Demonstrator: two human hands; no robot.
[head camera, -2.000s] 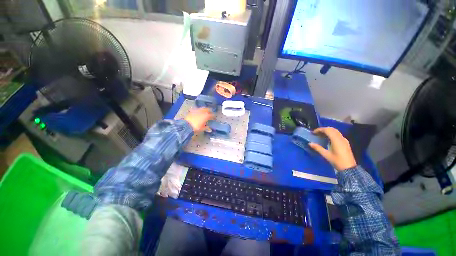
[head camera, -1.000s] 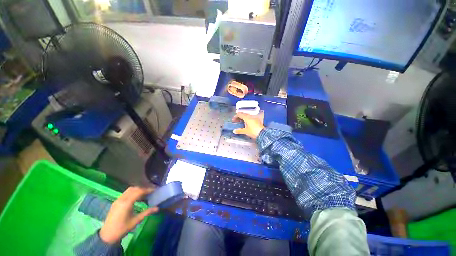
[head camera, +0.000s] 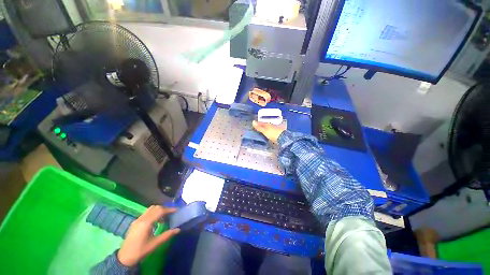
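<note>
My left hand (head camera: 144, 234) holds a blue-grey housing (head camera: 188, 215) between thumb and fingers, by the front table edge beside the green bin. My right hand (head camera: 268, 130) is over the perforated plate (head camera: 217, 140), just behind another blue-grey housing (head camera: 254, 140) lying there; whether the fingers still grip it is unclear. A white oblong ring (head camera: 269, 115) and a second blue piece (head camera: 240, 109) are behind. My right sleeve covers the table area right of the plate.
The green bin (head camera: 51, 180) at left holds a row of several housings (head camera: 110, 219). A keyboard (head camera: 263, 207) and white pad (head camera: 203, 189) lie in front. An orange ring (head camera: 259, 96), laser box, mouse mat and monitor are behind; black fans stand either side.
My left hand has left the plate and now holds a housing near the green bin. My right hand has moved from the table's right side to the plate, its housing no longer seen there.
</note>
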